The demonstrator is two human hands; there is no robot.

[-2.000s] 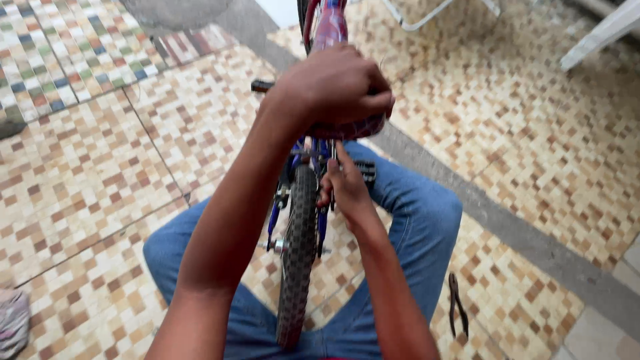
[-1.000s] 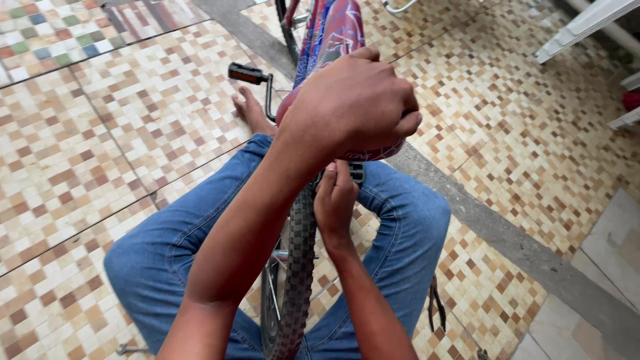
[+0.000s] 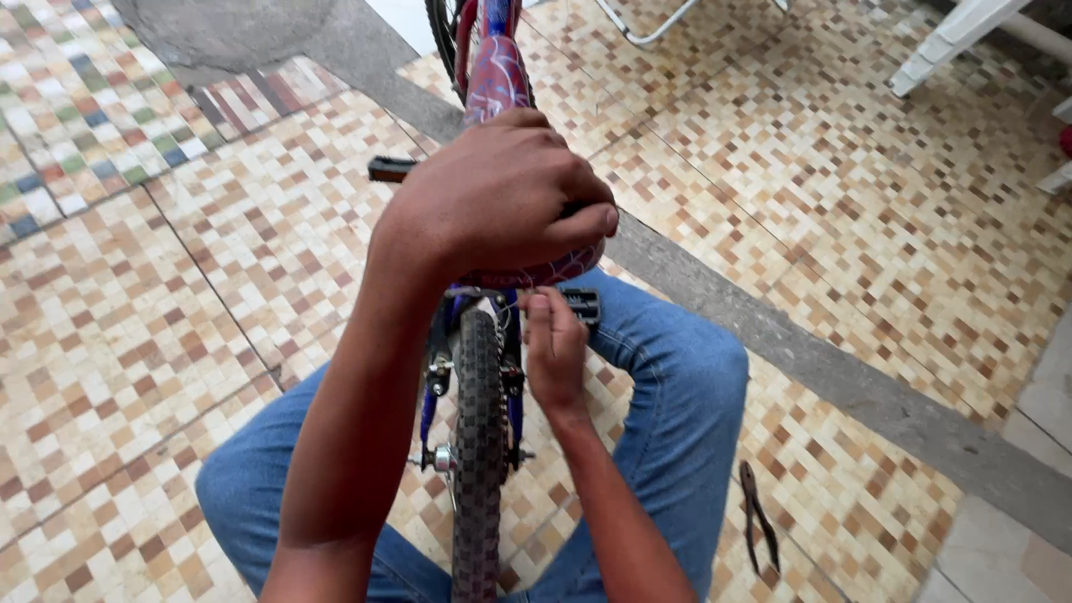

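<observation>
A small bicycle stands between my legs, its knobbly rear tyre (image 3: 477, 435) toward me. My left hand (image 3: 502, 188) lies over the red and blue patterned saddle (image 3: 501, 79), fingers curled down at its right side. Just below the saddle's rear edge, my right hand (image 3: 554, 347) pinches a thin brake cable (image 3: 509, 308) between thumb and finger. The rear brake arms (image 3: 437, 375) sit on both sides of the tyre. Beside my right hand is a black pedal (image 3: 582, 306); the other pedal (image 3: 391, 169) sticks out left of my left wrist.
A pair of pliers (image 3: 756, 519) lies on the tiled floor to the right of my right knee (image 3: 712, 360). White plastic chair legs (image 3: 955, 42) stand at the upper right, and a white metal tube frame (image 3: 645, 33) is at the top. A grey cement strip (image 3: 804, 352) crosses the floor.
Both hands stay at the saddle and just below it. The view shifts, and the foot seen beside the left pedal a second ago is no longer visible.
</observation>
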